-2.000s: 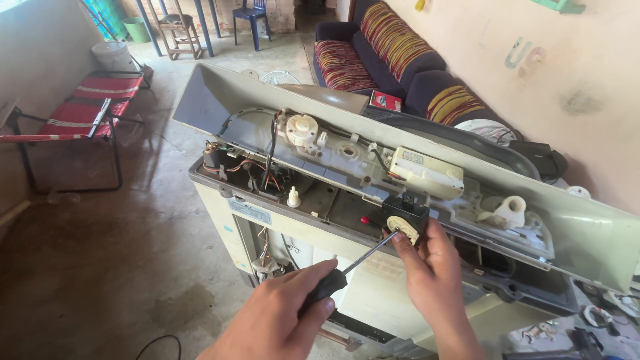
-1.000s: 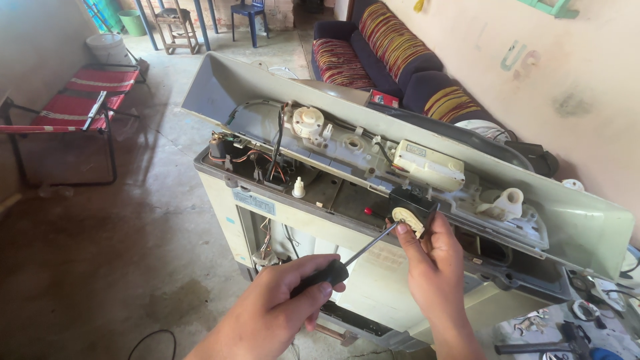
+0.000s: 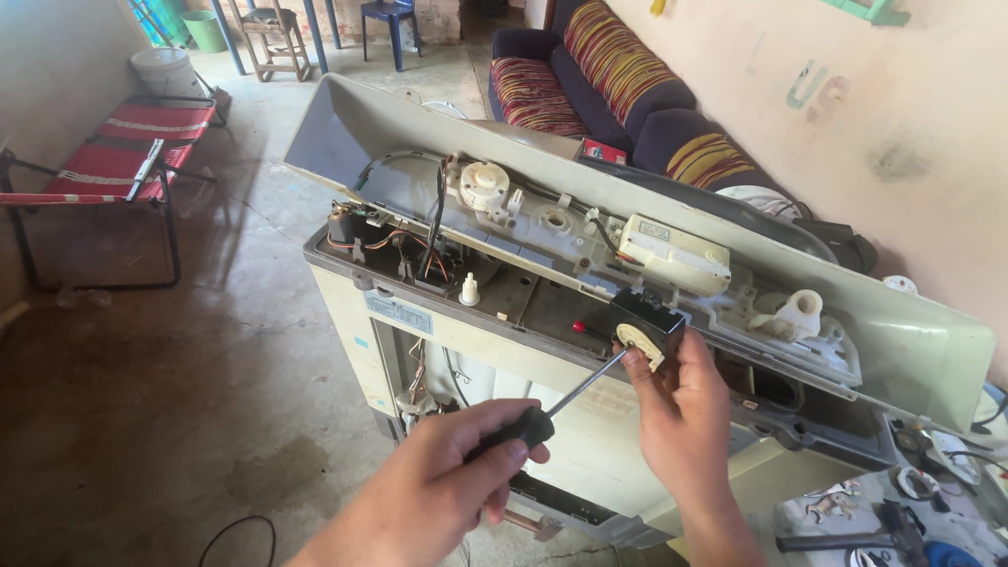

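My left hand (image 3: 465,472) is closed around the black handle of a screwdriver (image 3: 587,383). Its tip meets a cream plastic disc (image 3: 639,345) on the face of a small black box-shaped part (image 3: 650,313). That part is gripped by my right hand (image 3: 685,417), thumb near the disc and fingers at its side. Both hands are over the top of an opened washing machine (image 3: 488,346), whose long control panel housing (image 3: 890,315) is tipped up, inner side showing. Inside the housing are a round white plastic part (image 3: 484,186) and a cream rectangular module (image 3: 675,250).
A white plastic shaft (image 3: 469,290) stands on the machine's top, near wires (image 3: 435,220) at left. Low on the right, a hammer (image 3: 858,539) lies among loose parts. Farther back are a red folding cot (image 3: 102,164), a sofa (image 3: 614,63) and a blue chair (image 3: 390,12).
The screwdriver stays against the disc throughout, while my left hand has shifted its grip around the handle. My right hand still holds the black part.
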